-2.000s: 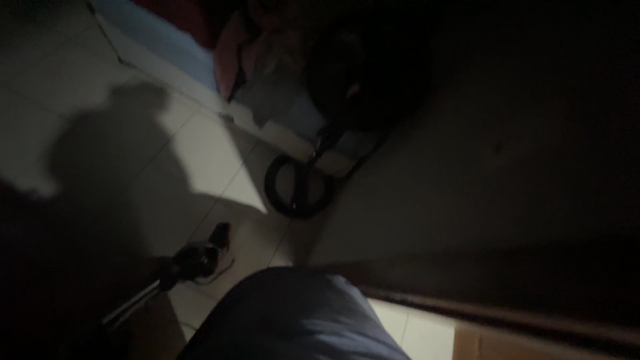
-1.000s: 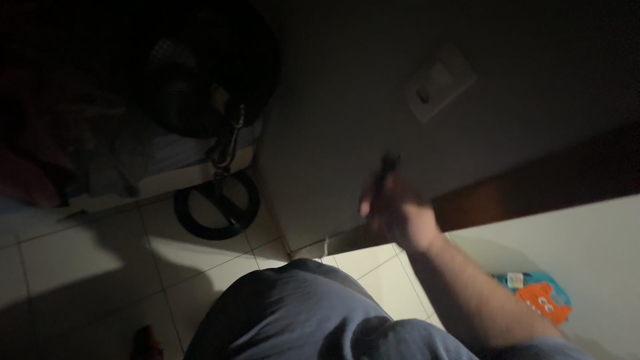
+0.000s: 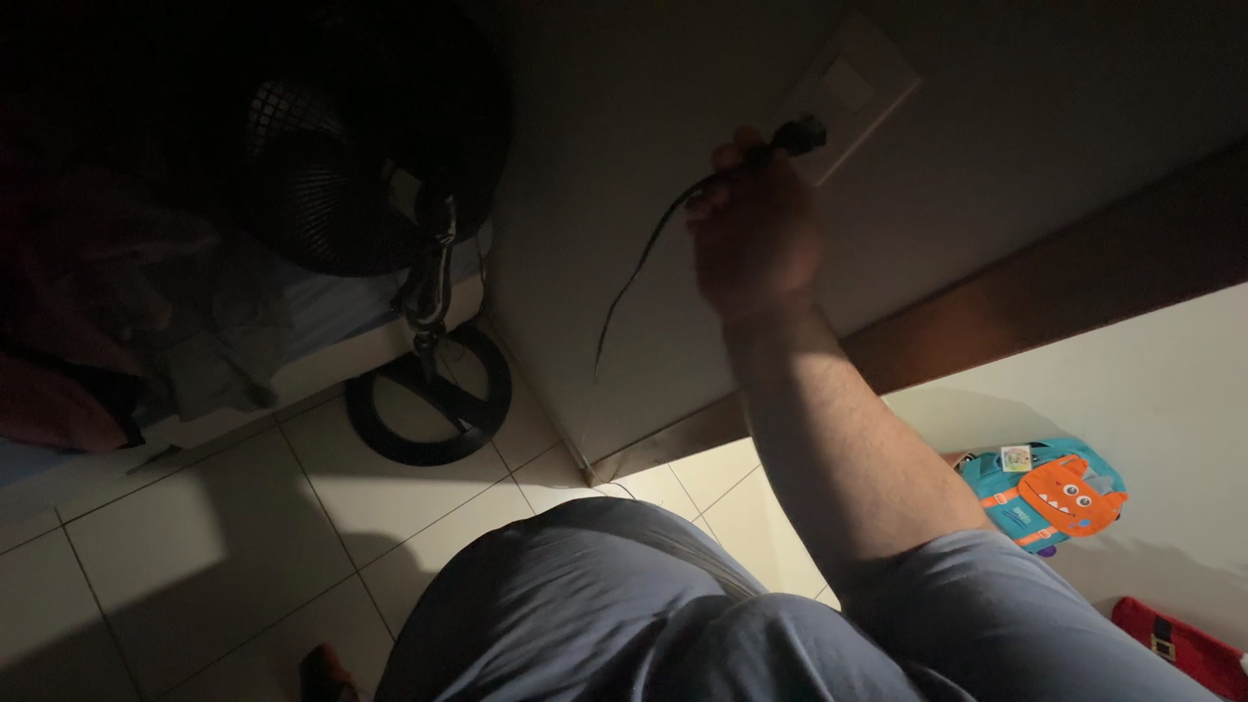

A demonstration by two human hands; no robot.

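My right hand (image 3: 756,234) is raised in front of the wall at the upper right, its fingers closed around a black power plug (image 3: 799,136). From the plug a dark cord (image 3: 639,258) curves down and left along the wall. The plug's head is at the lower edge of a white wall outlet plate (image 3: 858,93); the dim light hides whether it is in the socket. A black pedestal fan (image 3: 331,166) stands at the upper left, with its round open base (image 3: 370,414) on the floor tiles. My left hand is out of view.
A bed edge with rumpled clothes (image 3: 195,341) lies left of the fan. A brown wooden door frame (image 3: 1053,263) runs along the wall at the right. Beyond it are a teal and orange backpack (image 3: 1072,497) and a red item with a buckle (image 3: 1180,643).
My right hand, out of view at first, came in at the right and has moved up to the outlet plate with the plug. The view has swung right.
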